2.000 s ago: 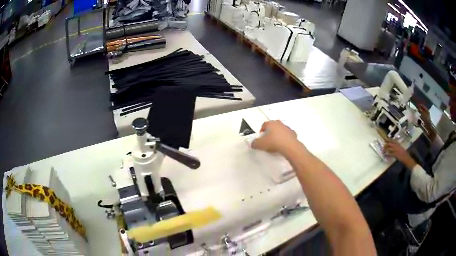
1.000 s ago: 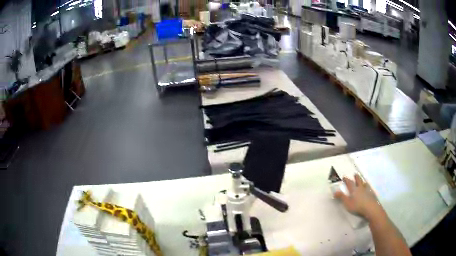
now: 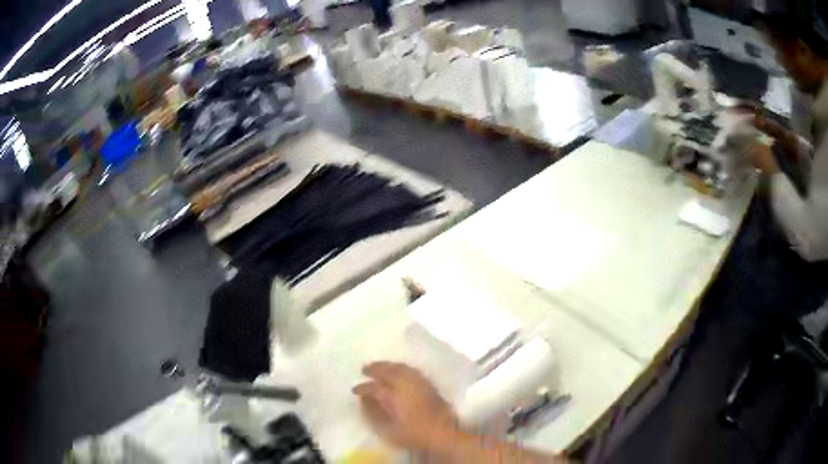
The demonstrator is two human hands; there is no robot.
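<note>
My right hand (image 3: pixel 399 403) is over the pale machine body at the lower middle, blurred, with fingers spread and nothing visible in it. A low pile of white panels (image 3: pixel 465 322) lies up and right of it, on the machine's right end (image 3: pixel 513 376). The machine's dark lever (image 3: pixel 254 391) and round knob (image 3: pixel 171 368) show at the lower left, smeared. A sliver of the yellow strip (image 3: pixel 368 456) shows at the bottom edge. A blurred pale upright shape (image 3: pixel 290 317) stands beside the black sheet (image 3: pixel 234 326); I cannot tell what it is. My left hand is out of view.
The cream bench (image 3: pixel 590 245) runs to the upper right. A person (image 3: pixel 790 172) works there at a similar machine (image 3: pixel 694 136), with a white piece (image 3: pixel 704 217) before it. Black strips (image 3: pixel 336 217) lie on the table behind. White stacks (image 3: pixel 436 68) stand farther back.
The view has swung and tilted. My right hand has left the panel pile and moved left over the machine. The tall tied stack is out of view, and the worker is back in view.
</note>
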